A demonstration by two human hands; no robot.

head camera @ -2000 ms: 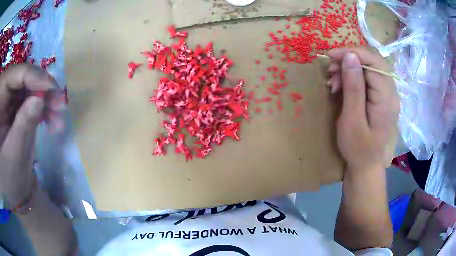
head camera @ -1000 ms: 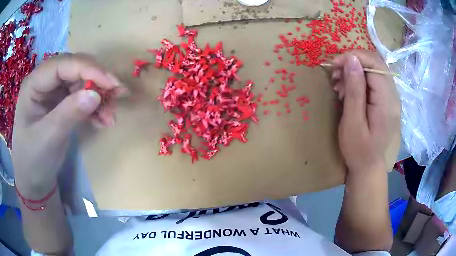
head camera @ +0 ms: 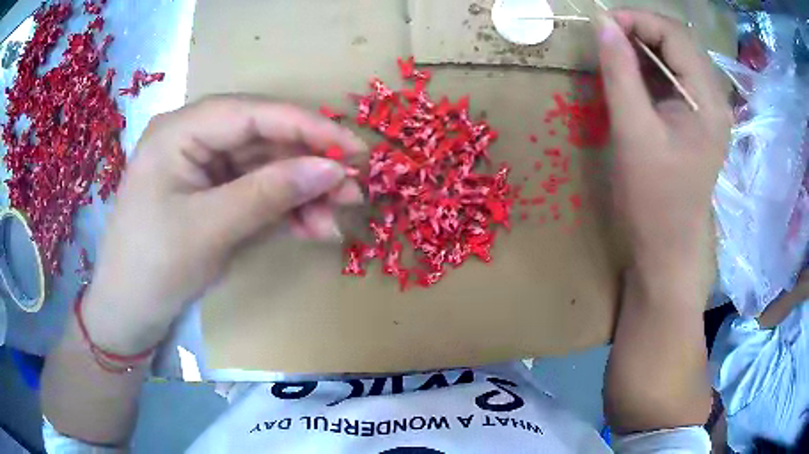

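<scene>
My left hand [head camera: 239, 191] pinches a small red figurine [head camera: 335, 154] between thumb and fingertips, just left of the central figurine pile [head camera: 435, 177]; the fingers hide part of it. My right hand [head camera: 661, 115] holds a thin pale wooden stick [head camera: 661, 66] near the top right. A second pale stick [head camera: 554, 18] lies across the white round cap [head camera: 522, 25] and reaches to my right fingertips; I cannot tell if they touch it. Tiny red parts [head camera: 556, 168] lie scattered on the board, some beside my right hand.
Brown cardboard sheet [head camera: 293, 319] with a slit near the top. A larger dark red pile [head camera: 62, 133] lies on the metal top at left, above a tape roll [head camera: 21, 262]. Clear plastic bags [head camera: 763, 186] are at right. Part of another person's arm [head camera: 785, 301] shows at the right edge.
My left hand has moved right with the figurine, close to the central pile. My right hand has moved up towards the white cap with its stick. The view has shifted left.
</scene>
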